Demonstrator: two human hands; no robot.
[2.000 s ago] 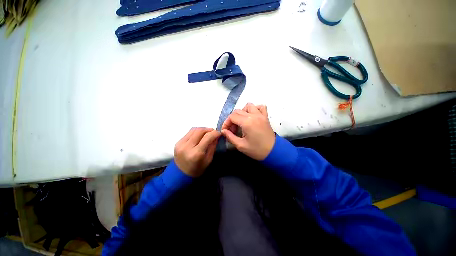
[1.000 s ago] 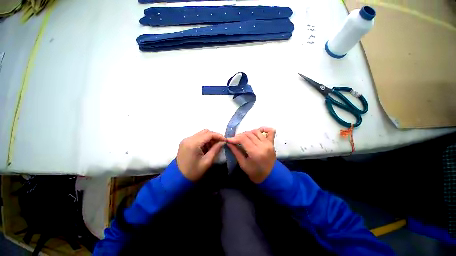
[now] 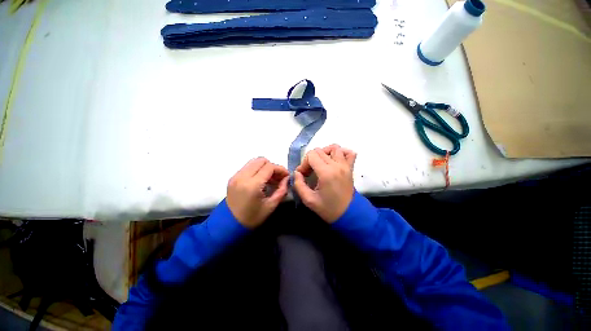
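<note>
A narrow navy strap [image 3: 307, 134] lies on the white table with a curled loop and a short straight end to the left. Its paler grey-blue side faces up where it runs down to my hands near the table's front edge. My left hand [image 3: 258, 192] pinches the strap's left edge between thumb and fingers. My right hand [image 3: 326, 182] pinches its right edge, with the fingertips close to those of my left hand. The fingertips partly hide the strap, and its lower end is lost against the dark clothing.
Scissors [image 3: 440, 123] with dark green handles and an orange cord lie at the right on the table [image 3: 194, 142]. A white thread cone [image 3: 447, 35] stands behind them, beside a brown board [image 3: 531, 84]. Stacked wide navy strips [image 3: 272, 29] lie at the far side. A crate of black straps sits below left.
The camera view has shifted slightly. My fingertips have moved a little apart across the strap since one second ago. The strap keeps its curled shape.
</note>
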